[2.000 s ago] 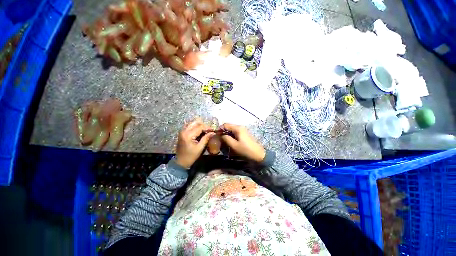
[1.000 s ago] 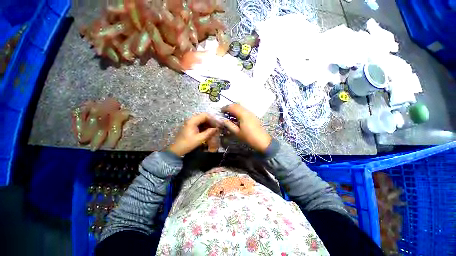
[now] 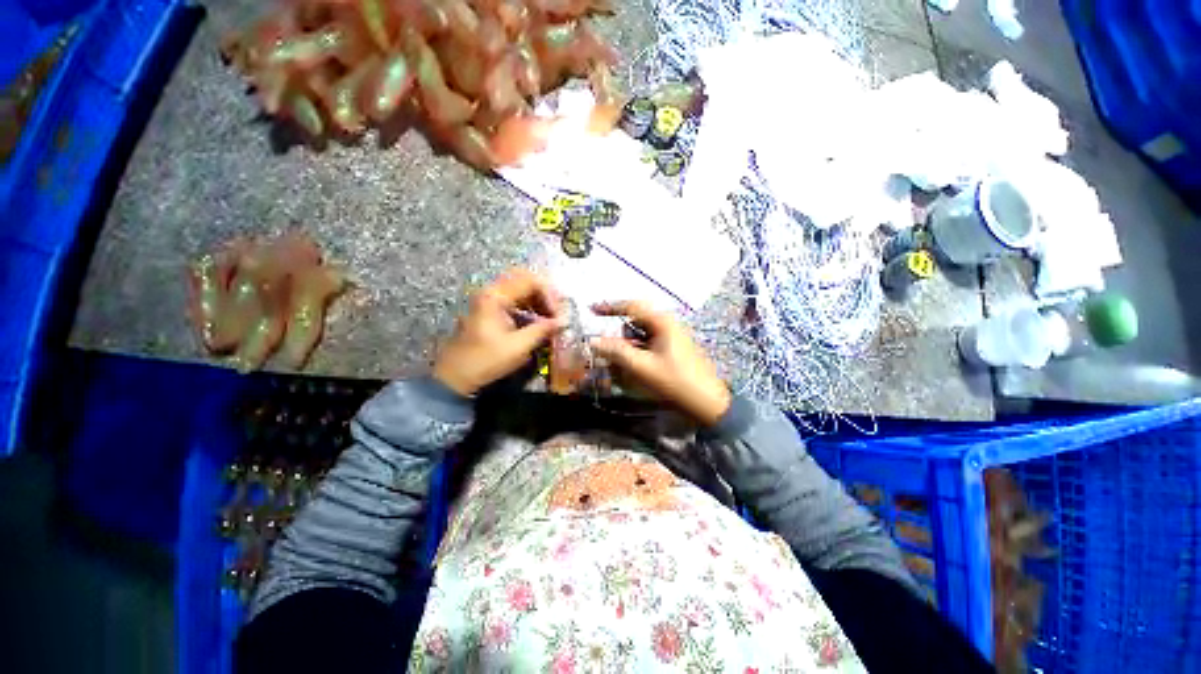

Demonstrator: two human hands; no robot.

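Observation:
A glossy orange-brown moulded piece (image 3: pixel 565 365) is between my hands at the table's front edge. My left hand (image 3: pixel 498 332) has its thumb and fingers pinched together at the upper left side of the piece. My right hand (image 3: pixel 659 358) is at its right side, with thumb and forefinger slightly apart around what looks like thin thread. The thread and my fingertips are too blurred to tell exactly what each hand grips. A small yellow spot shows beside the piece under my left fingers.
A heap of moulded pieces (image 3: pixel 422 73) lies at the back, a smaller group (image 3: pixel 266 300) at left. Round yellow-faced parts (image 3: pixel 576 221) lie on white paper (image 3: pixel 641 237). Thread hanks (image 3: pixel 817 296), a white pot (image 3: pixel 984 220) and a green ball (image 3: pixel 1110 319) are right. Blue crates (image 3: pixel 968 527) flank my lap.
My hands were close together over the piece; now they are slightly apart, the left higher and further left, the right further right. More of the piece shows between them.

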